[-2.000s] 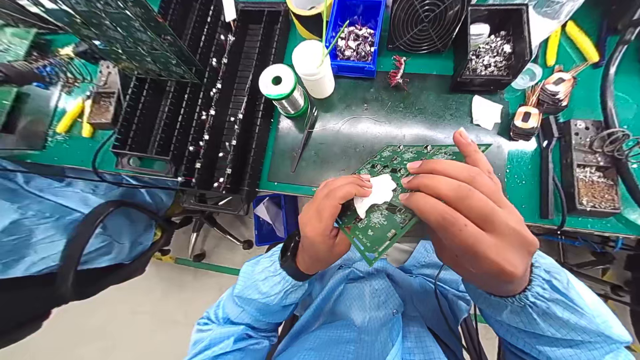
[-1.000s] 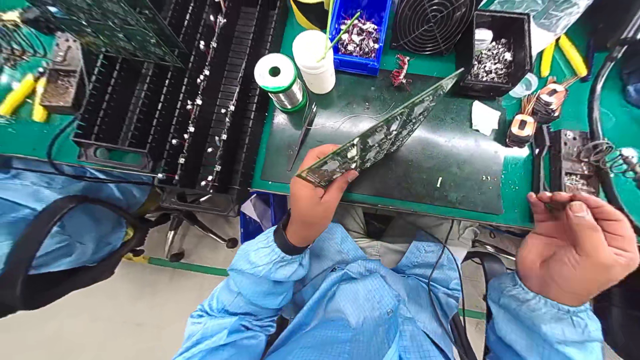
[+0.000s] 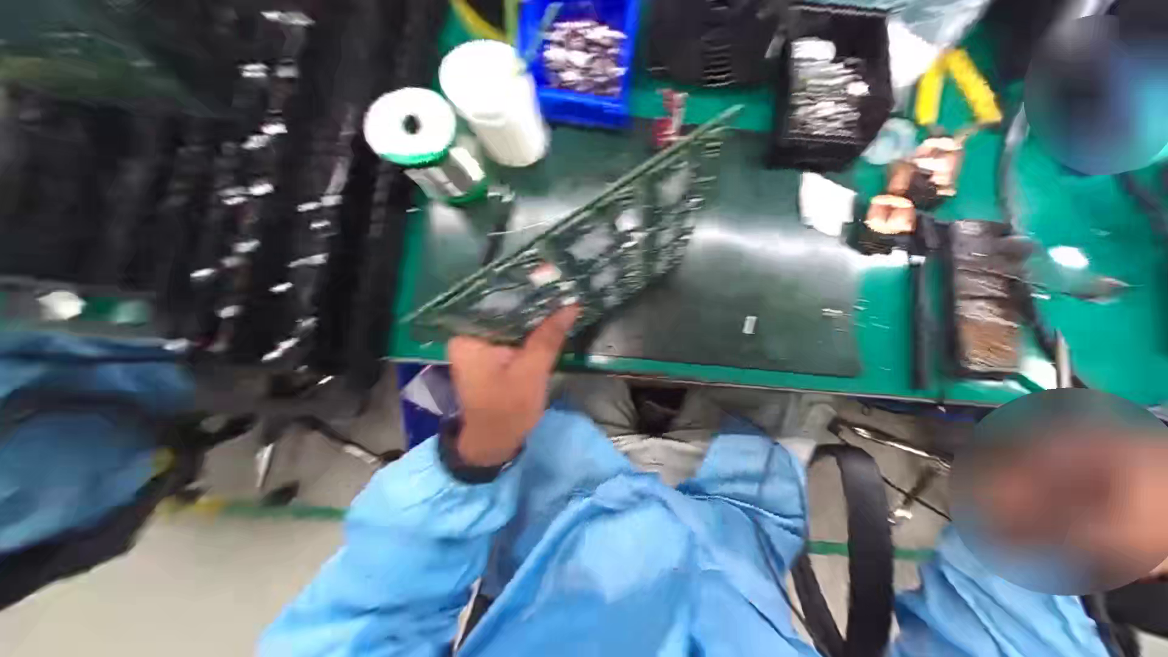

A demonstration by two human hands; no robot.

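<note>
My left hand [image 3: 502, 392] grips the lower left edge of a green printed circuit board [image 3: 593, 242], which is held tilted above a dark work mat [image 3: 766, 301]. My right hand [image 3: 1068, 493] is off the bench at the lower right, blurred, so its fingers and anything in them cannot be made out. A white crumpled piece [image 3: 826, 203] lies on the mat's right part. The solder wire spool [image 3: 411, 128] and a white bottle [image 3: 497, 105] stand behind the board.
Blue bin [image 3: 584, 59] and black bin [image 3: 830, 91] hold small parts at the back. Copper coils [image 3: 899, 196], yellow-handled pliers [image 3: 958, 87] and a soldering iron stand's tray [image 3: 985, 301] are at the right. Black racks [image 3: 265, 182] fill the left; another person's blue sleeve [image 3: 82, 438] is below them.
Two seconds ago both hands were at the board, with a white piece at my left fingers. My right hand has moved away to the right, then lower. The board has been tilted up in my left hand.
</note>
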